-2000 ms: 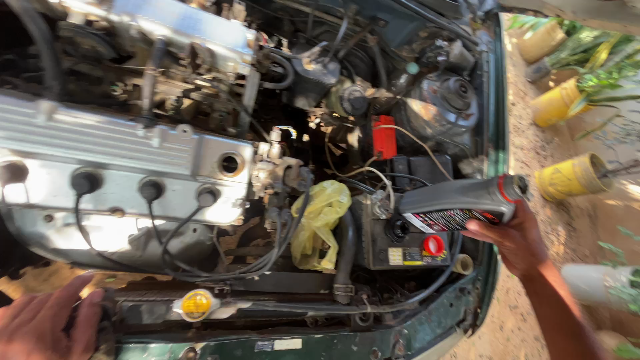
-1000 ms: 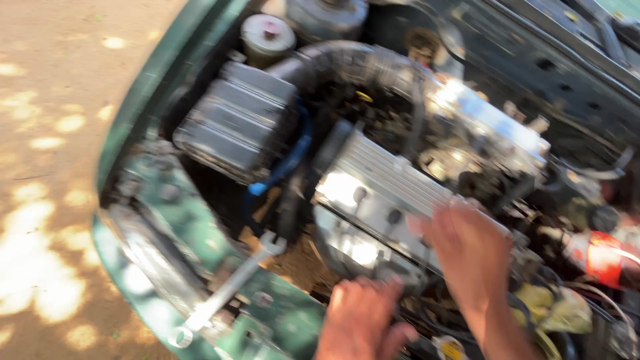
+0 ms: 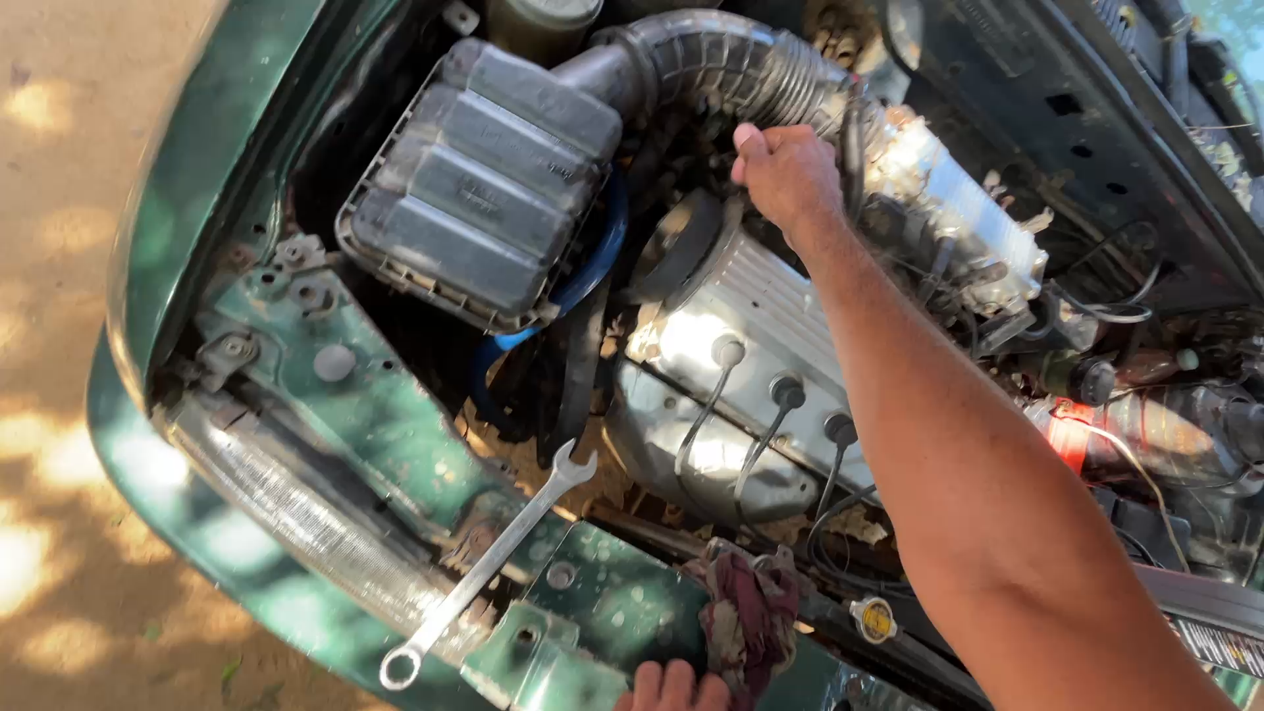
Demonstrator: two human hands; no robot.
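Note:
My right hand [image 3: 790, 178] is over the engine bay, thumb against curled fingers, between the ribbed air intake hose [image 3: 711, 59] and the silver engine cover [image 3: 770, 306]. What lies inside its fingers is hidden. At the bottom edge, the fingers of my left hand [image 3: 679, 686] rest on the green front panel [image 3: 622, 592], beside a crumpled dark red rag [image 3: 750, 612]. A combination wrench [image 3: 494, 553] lies slantwise across the front panel, its open jaw toward the engine. Partly behind my right forearm, a dark container [image 3: 1210, 627] bearing writing shows at the lower right.
A black air filter box [image 3: 484, 188] stands left of the engine, with a blue hose [image 3: 597, 257] beside it. Spark plug leads [image 3: 760, 449] cross the engine cover. The yellow-marked radiator cap [image 3: 874, 620] sits near the front. A red-banded bottle [image 3: 1071, 434] lies at the right.
The view has swung toward the air filter box. My right hand held a dark bottle over the battery two seconds ago; now that bottle is out of it and the hand is beside the intake hose.

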